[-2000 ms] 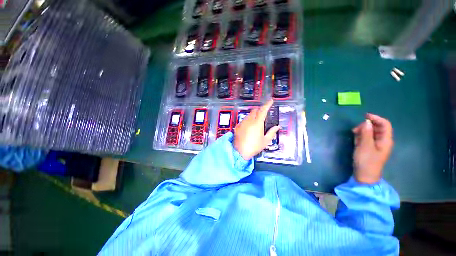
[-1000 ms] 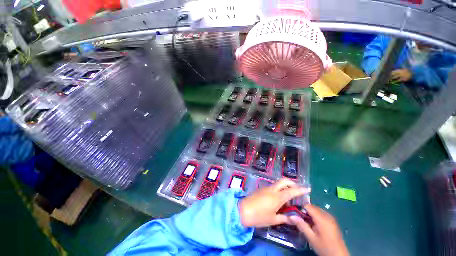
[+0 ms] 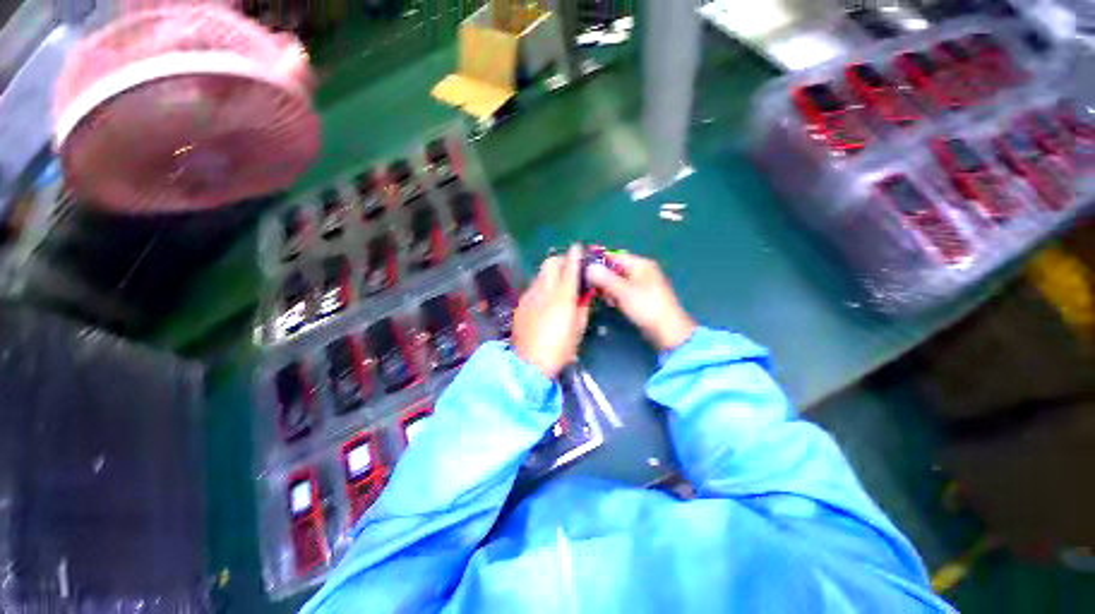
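My left hand (image 3: 552, 314) and my right hand (image 3: 639, 294) are together above the green bench, right of the phone trays. They hold a small dark phone (image 3: 591, 271) with a red edge between them; the fingers hide most of it. A bit of bright green shows at the right fingertips. Clear blister trays (image 3: 274, 452) lie at the left. Their upper rows hold phones lying back up, mostly black. The nearest row holds face-up red phones (image 3: 307, 519), some with white-lit screens. My left sleeve covers part of this row.
A pink fan (image 3: 186, 114) is at the upper left, above a dark tray stack (image 3: 102, 468). A tray stack with red phones (image 3: 919, 210) stands at the right. A metal post (image 3: 670, 102), an open cardboard box (image 3: 498, 54) and small pale cylinders (image 3: 672, 212) are beyond my hands.
The view has turned right, bringing the right tray stack into sight. My hands have moved from over the near tray to the bench beside it, holding the phone. The green battery no longer shows lying loose.
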